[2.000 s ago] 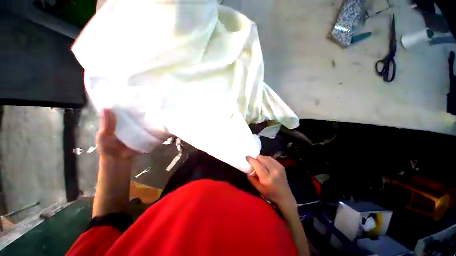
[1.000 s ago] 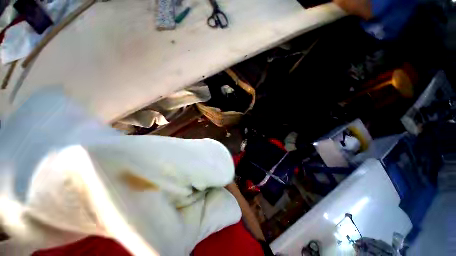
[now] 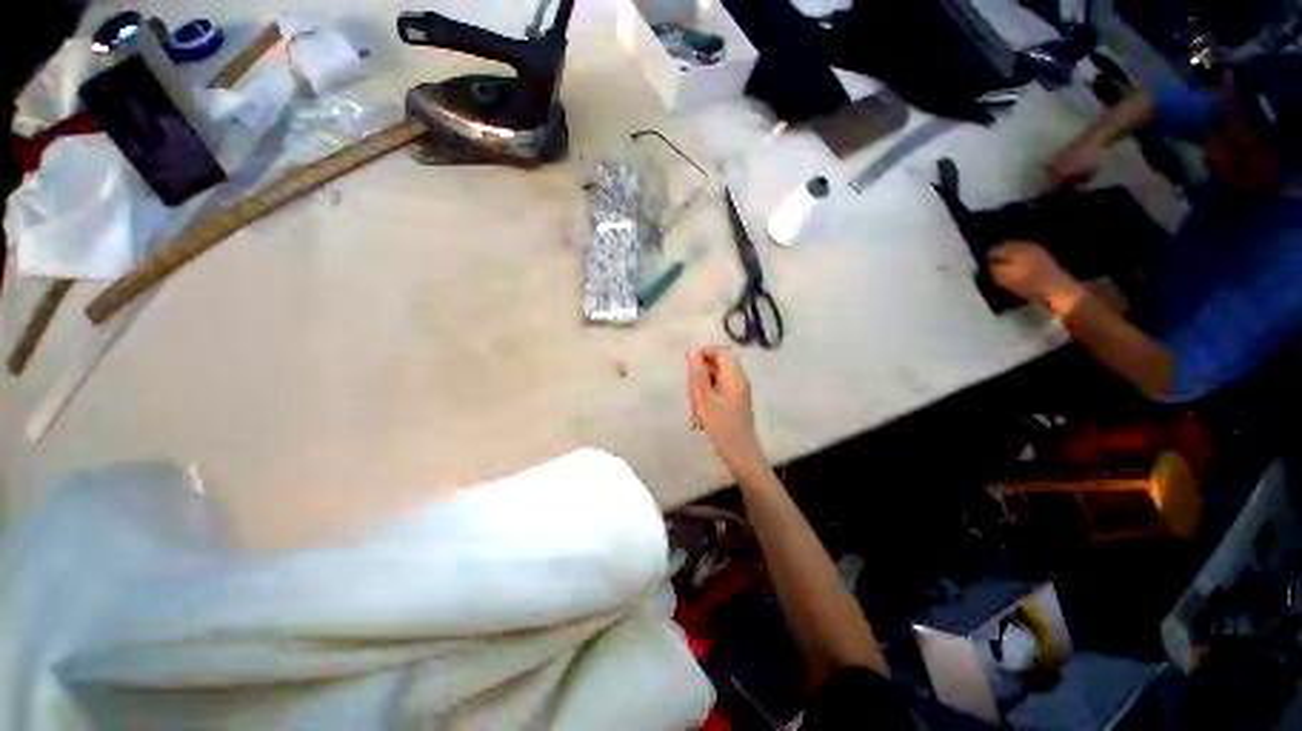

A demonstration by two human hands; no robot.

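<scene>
The cream garment lies in a thick bundle across the lower left, over the table's front edge. My right hand reaches over the pale table, just below the handles of the black shears. Its fingers are bent, and whether they hold anything is unclear. It touches neither the shears nor the garment. My left hand is not visible. A speckled grey case lies left of the shears, with a teal-tipped tool against it and thin-framed eyeglasses behind.
A steam iron stands at the back. A long brown ruler and a dark phone-like slab lie left. A white bottle or cone lies beyond the shears. Another person's hands work black cloth at right. An orange stool stands below.
The view has swung back over the table. The garment, earlier held up in both hands, now lies bundled at lower left. My right hand is off it and over the table.
</scene>
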